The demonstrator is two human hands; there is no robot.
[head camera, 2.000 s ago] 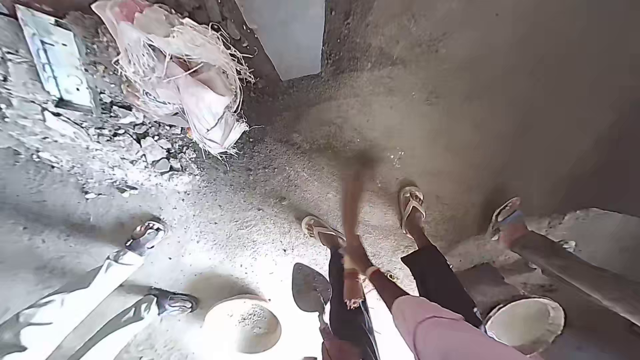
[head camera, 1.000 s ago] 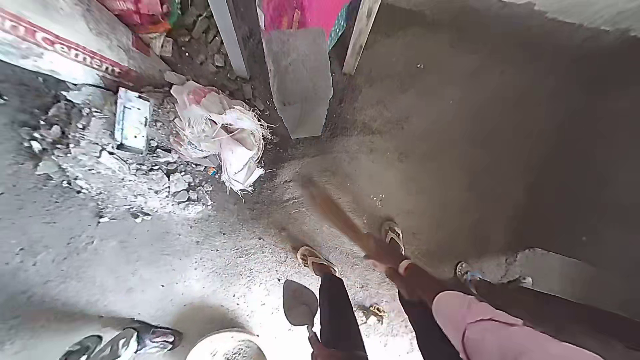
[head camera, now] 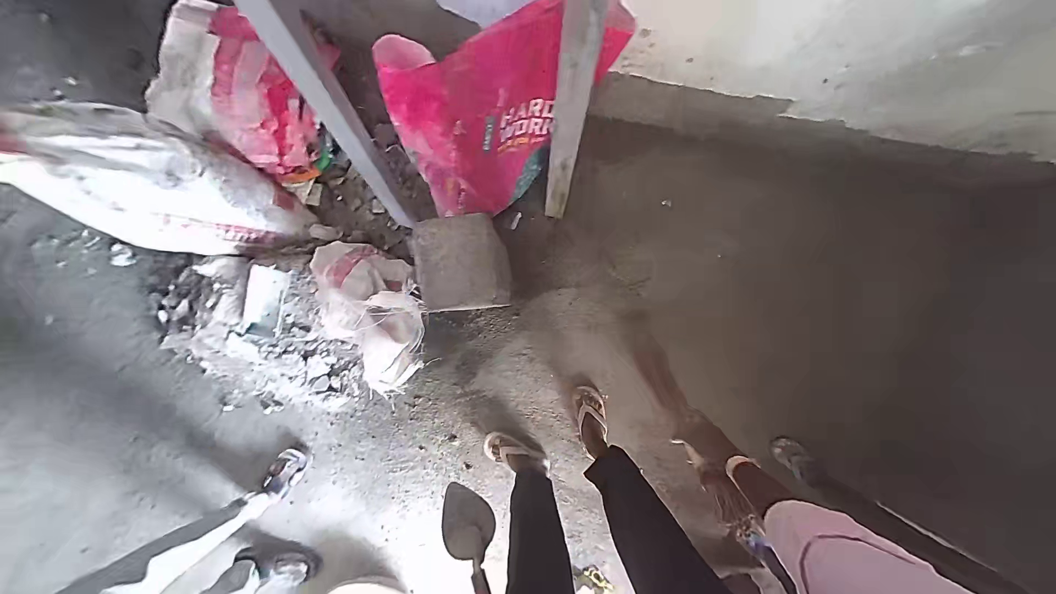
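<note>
My right hand (head camera: 701, 437), below a pink sleeve, is closed round a blurred brown long-shaped tool (head camera: 656, 363) at lower right; fibre-like strands hang beside the hand. Its exact kind cannot be told. The tool extends up and left over the floor, right of my sandalled feet. A pointed metal trowel (head camera: 468, 524) stands out at the bottom edge, left of my dark trouser leg, its blade upward in view. My left hand is out of view, and the lower end of the trowel's handle is cut off.
Rubble (head camera: 322, 371) and a crumpled woven sack (head camera: 375, 318) lie at left. A grey slab (head camera: 462, 264), a pink printed sack (head camera: 470, 115) and two upright posts (head camera: 330, 107) (head camera: 575, 107) stand ahead. Other people's feet (head camera: 285, 470) (head camera: 792, 454) are on both sides. A container rim (head camera: 363, 586) shows at bottom.
My right hand and its brown tool have moved right relative to my feet. My left hand, visible earlier at the trowel's handle, is now out of view. The view has shifted forward.
</note>
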